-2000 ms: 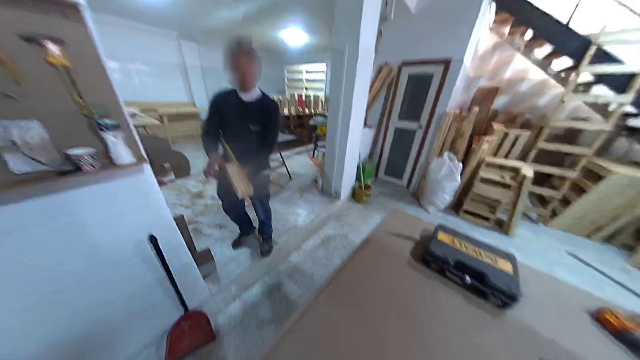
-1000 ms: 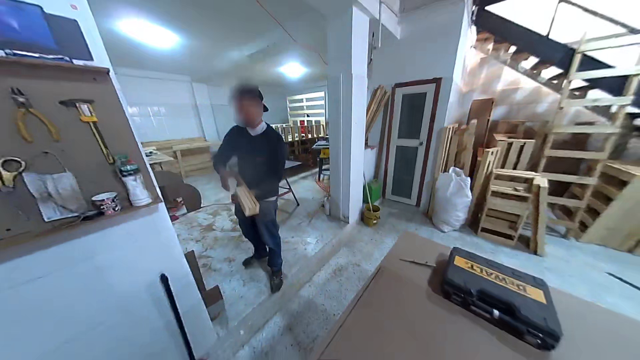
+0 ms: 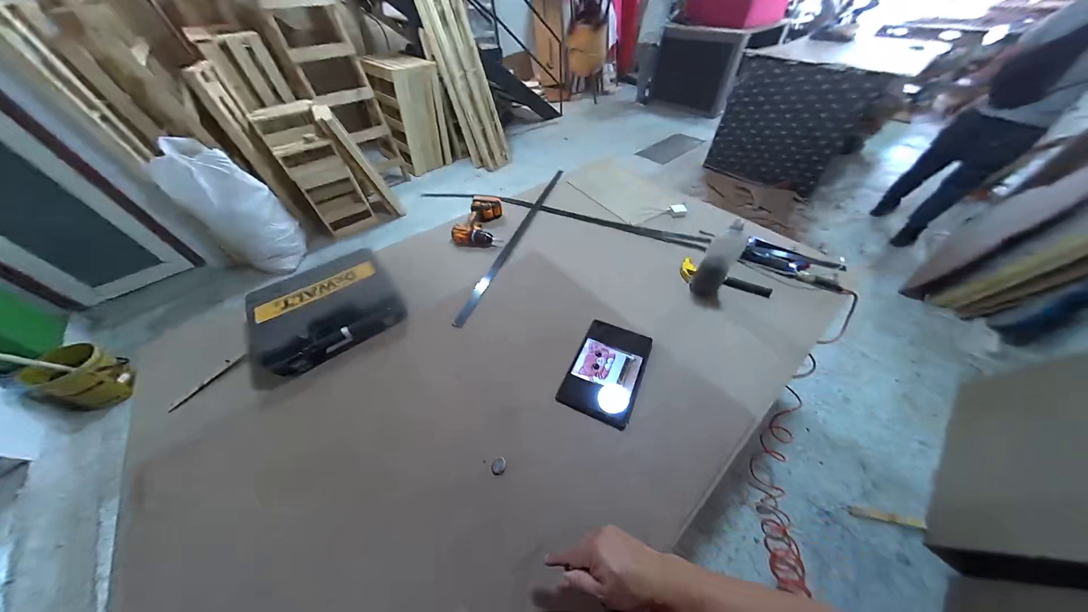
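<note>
My right hand (image 3: 605,565) is low over the near right part of the brown tabletop (image 3: 357,510), its index finger extended to the left and nothing held in it. A small round object (image 3: 498,466) lies beyond the fingertip. Farther off is a dark tablet-like device (image 3: 605,374) with a lit screen. A closed DeWalt case (image 3: 323,314) sits at the left, near a thin pointed strip (image 3: 206,383). An orange cordless drill (image 3: 476,225) lies beside a metal straightedge (image 3: 510,246). Toward the far right stand a bottle (image 3: 719,259) and, behind it, a yellow-and-black tool (image 3: 748,287). My left hand is out of view.
A coiled red air hose (image 3: 778,518) hangs and lies along the table's right side. A white sack (image 3: 225,204) and wooden frames (image 3: 319,166) stand beyond the left end. A yellow bucket (image 3: 81,374) is at far left. A person (image 3: 977,119) stands at far right beside stacked panels (image 3: 1011,255).
The view has swung far to the right and down onto the table. My right hand has come into view. The person seen earlier near the pillar is out of frame.
</note>
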